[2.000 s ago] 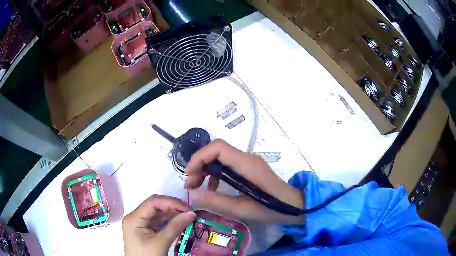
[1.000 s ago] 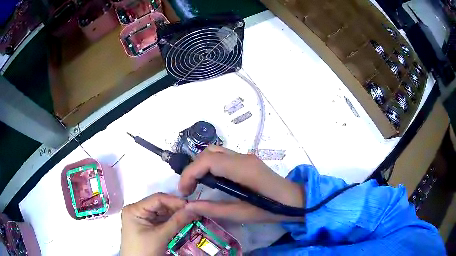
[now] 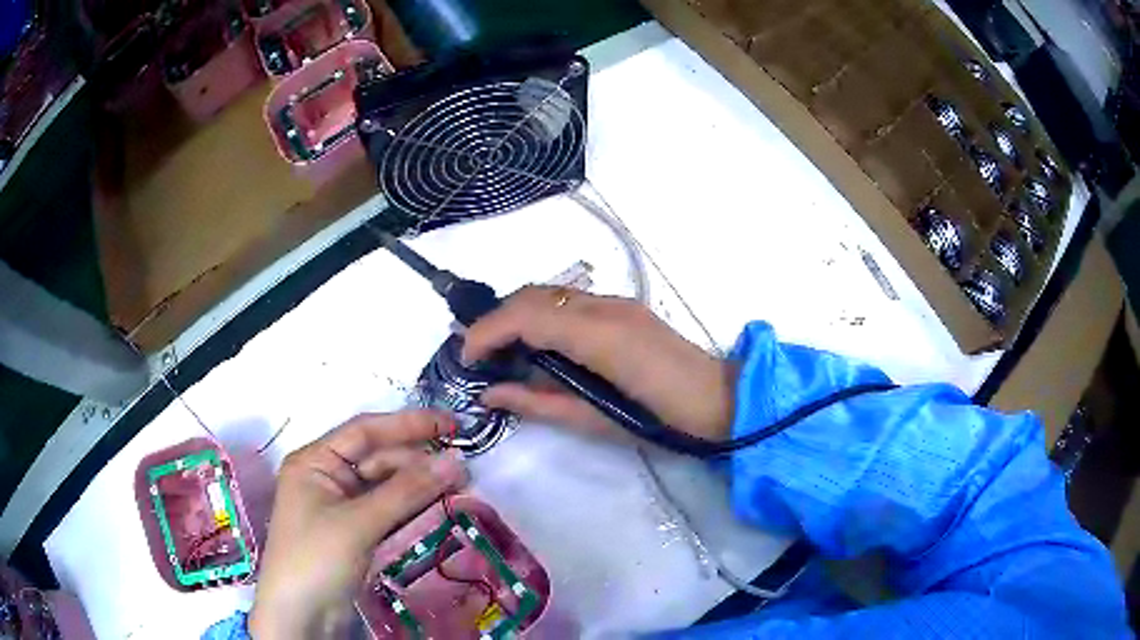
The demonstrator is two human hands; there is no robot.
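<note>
My right hand (image 3: pixel 588 356) holds the black soldering iron (image 3: pixel 470 298); its tip points up and left, away from the work. The fingers of the same hand are at the round speaker driver (image 3: pixel 481 431), which they partly cover. My left hand (image 3: pixel 344 506) pinches a thin red lead wire (image 3: pixel 446 505) at the driver's lower left edge. The wire runs down into a pink housing (image 3: pixel 523 563) with a green circuit board, just below the driver and cut off by the bottom edge. Whether the wire touches a terminal is hidden.
Another pink housing (image 3: pixel 246 544) stands at left. A black fan (image 3: pixel 481 148) with a round guard stands at the back, its pale cable curving over the bench. A brown carton (image 3: pixel 188 206) holds pink housings at upper left. A brown tray (image 3: pixel 863 119) holds silvery speakers at upper right.
My left hand has moved up to the driver with the wire, and the housing shows more. My right hand has moved up and over the driver; the iron's tip has swung up toward the fan.
</note>
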